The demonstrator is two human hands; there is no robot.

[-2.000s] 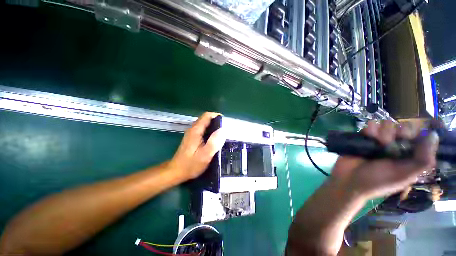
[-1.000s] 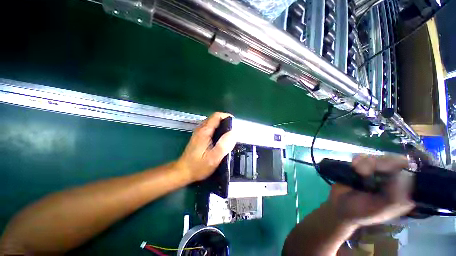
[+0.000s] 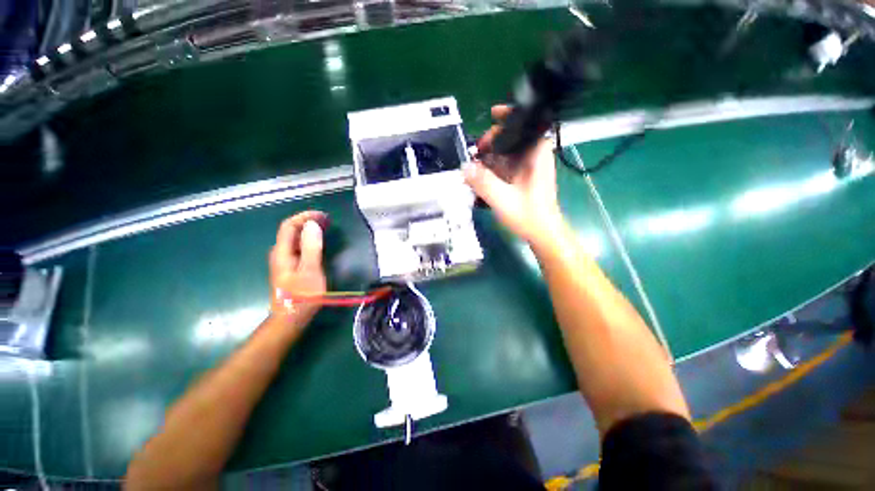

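Note:
The white round camera housing point(image 3: 394, 326) lies open end up near the bench's front edge, black inside, its white base point(image 3: 413, 393) towards me. Red and yellow wires point(image 3: 336, 299) run left from it, across the heel of my left hand point(image 3: 300, 257). That hand is left of the screw feeder, fingers loosely bent, no held thing visible. My right hand point(image 3: 518, 182) grips the black electric screwdriver point(image 3: 542, 101), blurred, at the feeder's right side; its tip cannot be made out. The white screw feeder point(image 3: 413, 197) stands just beyond the housing, its front plate point(image 3: 429, 245) facing the housing.
A metal rail point(image 3: 192, 213) runs across the green bench behind the feeder. A black cord point(image 3: 609, 163) loops right of the screwdriver. Metal conveyor framing point(image 3: 192, 48) crosses the far side. A grey-white object point(image 3: 29, 312) lies at the far left.
The view has swung, bringing the whole housing into sight. My left hand has let go of the feeder and come down beside the wires. My right hand has brought the screwdriver close beside the feeder.

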